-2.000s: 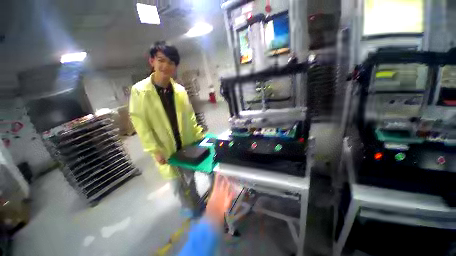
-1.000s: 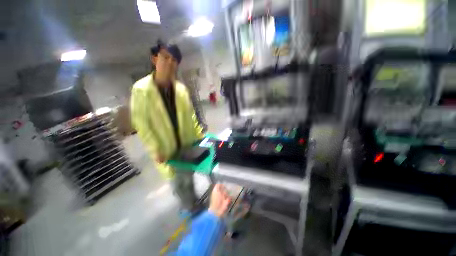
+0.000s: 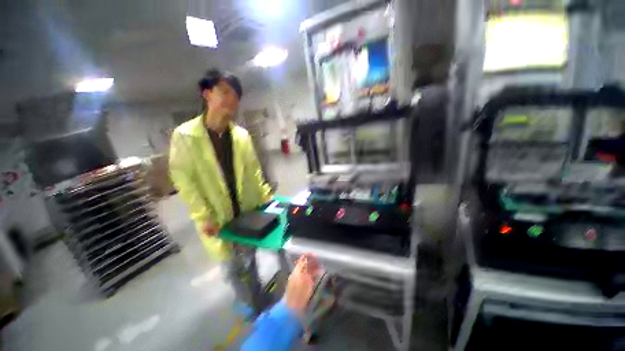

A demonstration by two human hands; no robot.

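Note:
My left hand [image 3: 301, 282], bare with a blue sleeve, is raised at the lower middle, in front of the left fixture's stand. It is blurred; no object shows in it, and how far the fingers are apart is unclear. My right hand is not in view. Beyond it, a test fixture [image 3: 349, 223] with a black base and small red and green lit buttons stands on a white metal frame. A circuit board [image 3: 363, 193] lies blurred in it. A second fixture [image 3: 548, 240] stands at the right, with a green board [image 3: 524, 200] in it.
A person in a yellow coat [image 3: 223, 171] stands at a green side table [image 3: 274, 238] bearing a flat black block [image 3: 252, 224]. A dark board rack [image 3: 113, 230] stands at the left. A bright monitor [image 3: 526, 41] is at the upper right.
My left hand first had its fingers spread; they now look more drawn in. The view has turned slightly, so the fixtures sit a little lower and further left. The person's head has turned.

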